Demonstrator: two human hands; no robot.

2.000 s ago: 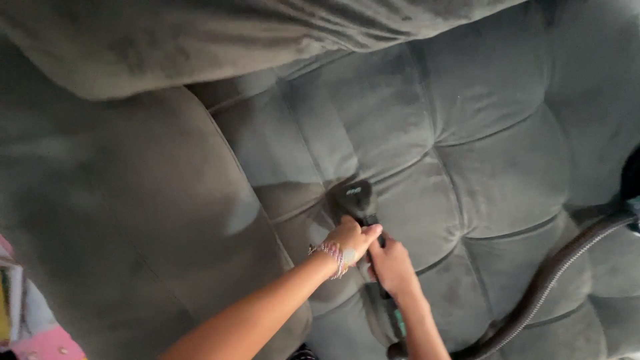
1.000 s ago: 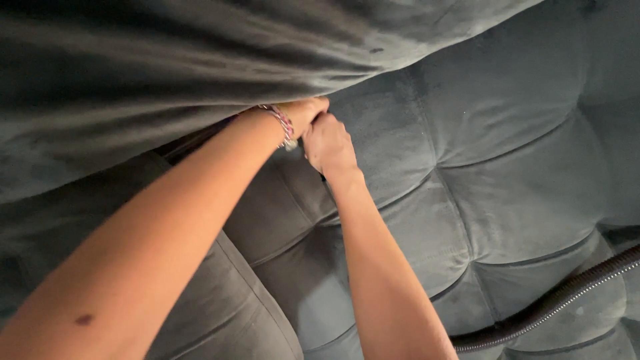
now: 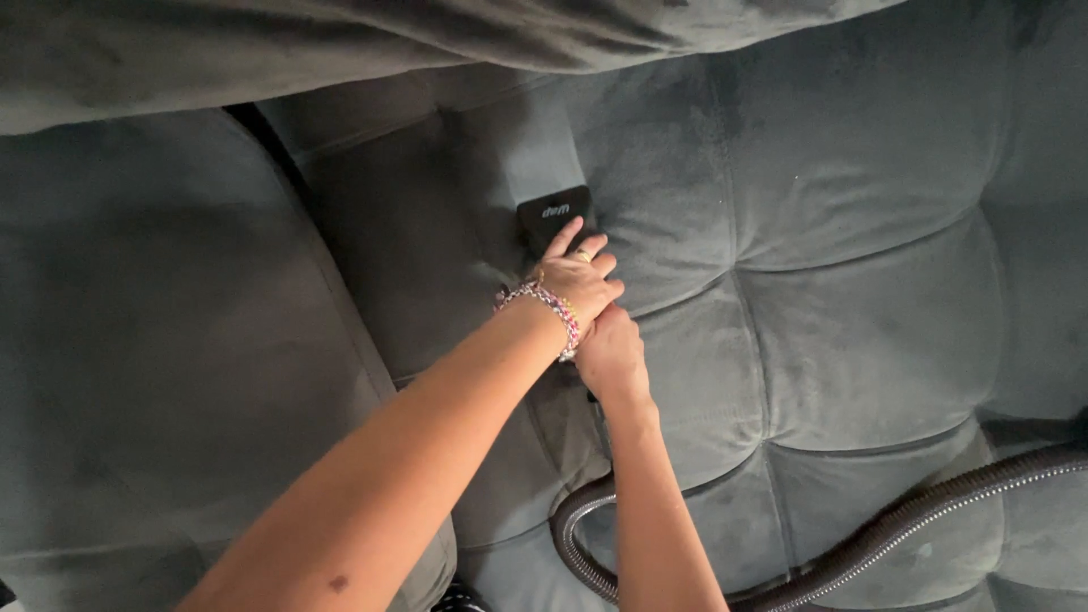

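Note:
A black WAP upholstery nozzle (image 3: 554, 212) lies against the grey tufted sofa cushion (image 3: 646, 195), at the end of a pale strip in the fabric. My left hand (image 3: 578, 276), with a ring and braided bracelets at the wrist, rests on the nozzle's neck, its fingers partly spread on top. Just behind it my right hand (image 3: 614, 353) is closed around the handle, which is mostly hidden beneath both hands. A dark ribbed vacuum hose (image 3: 918, 518) curves from below the right forearm across the cushion to the right edge.
Overhead in the view hangs a grey plush cushion (image 3: 297, 51). A separate smooth sofa section (image 3: 170, 323) fills the left side, with a dark gap (image 3: 276, 153) between it and the tufted part. A bit of patterned dark fabric (image 3: 459, 597) shows at the bottom edge.
Both hands have come back from the upper cushion's edge, where they were one second ago. The nozzle, hidden then, shows again, and my left hand's fingers are more spread.

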